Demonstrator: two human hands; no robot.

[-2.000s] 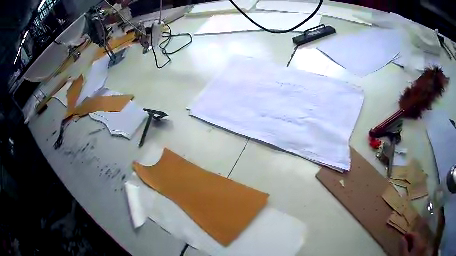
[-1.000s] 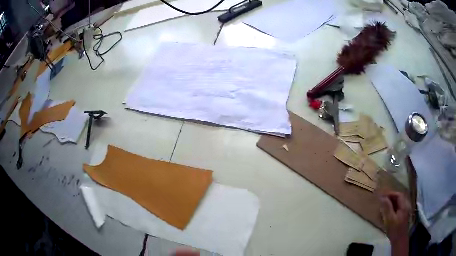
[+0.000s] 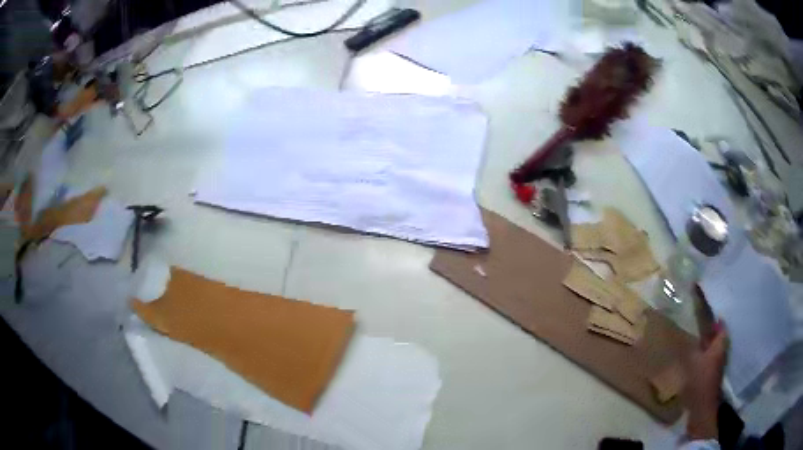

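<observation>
My right hand is at the lower right, blurred, beside the end of a brown board. A dark narrow thing shows just above its fingers; whether I grip it is unclear. Small tan card pieces lie on and beside the board. My left hand is not in view. An orange card pattern lies over a white sheet at the lower left. Layered white cloth lies flat in the middle, overlapping the board's upper end.
A red duster lies at the right above a dark metal tool. A round shiny object rests on white sheets at the right. A black bar lies at the back, a T-shaped tool at the left.
The view has swung right. My right hand has moved up slightly along the board's right side, uncovering a small tan card. The fingertips seen at the bottom edge are gone.
</observation>
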